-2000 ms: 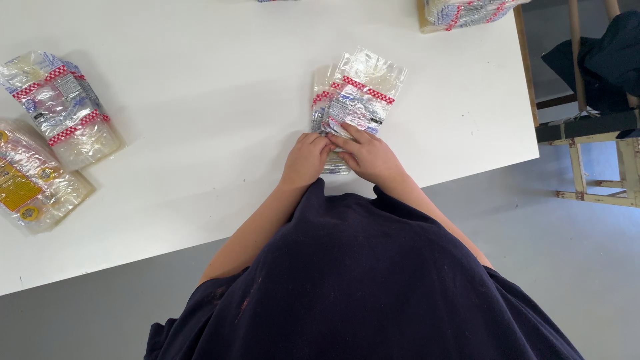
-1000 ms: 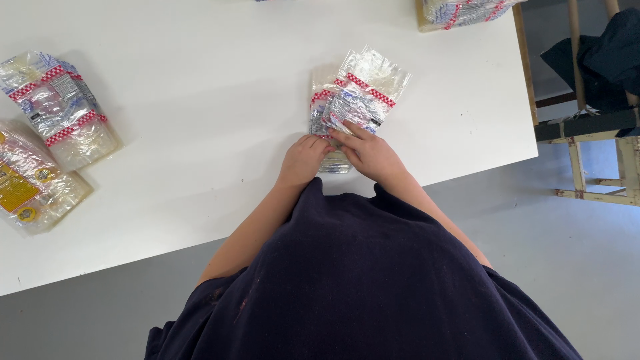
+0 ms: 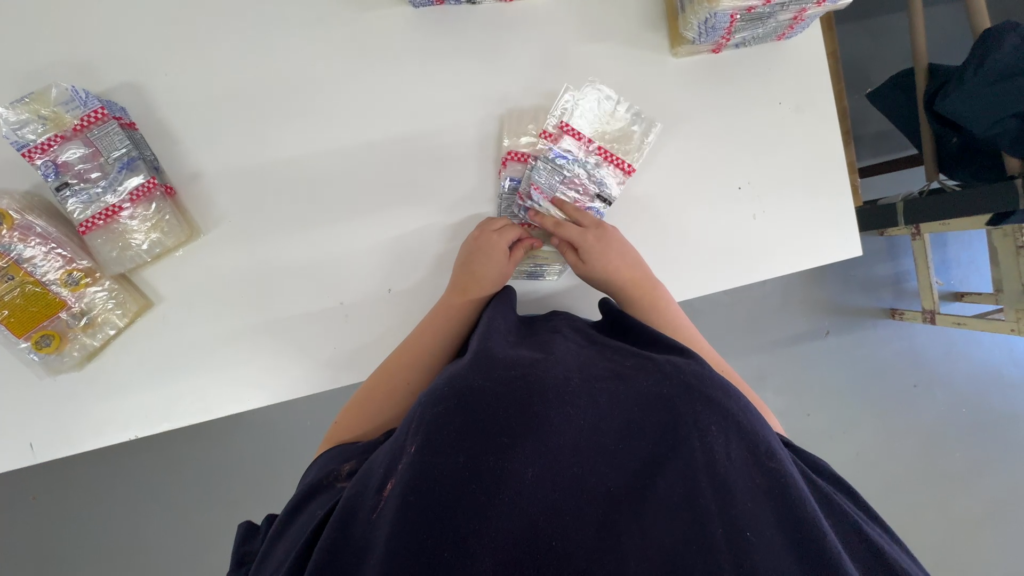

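Observation:
A stack of clear printed plastic bags [image 3: 518, 132] with red-and-white checked bands lies at the near edge of the white table. Over it, turned clockwise, sits an upper plastic bag [image 3: 598, 120] of the same print. My left hand [image 3: 490, 254] is at the lower left of the stack, thumb and fingertips together at the edge of the bags; whether film is pinched between them cannot be made out. My right hand [image 3: 596, 244] rests on the lower part of the upper bag with its fingers spread. Its fingertips lie close to those of my left hand.
On the white table [image 3: 320, 200] at the left lie a checked-band bag stack [image 3: 132, 232] and a yellow-labelled bag stack [image 3: 96, 320]. More bags [image 3: 744, 28] are at the top right, others [image 3: 464, 2] at the top edge. A worn wooden stool [image 3: 924, 272] stands beyond the right edge.
My right hand's fingers have shifted slightly on the bags, and the upper bag has tilted a little more to the right. My left hand has stayed at about the same place.

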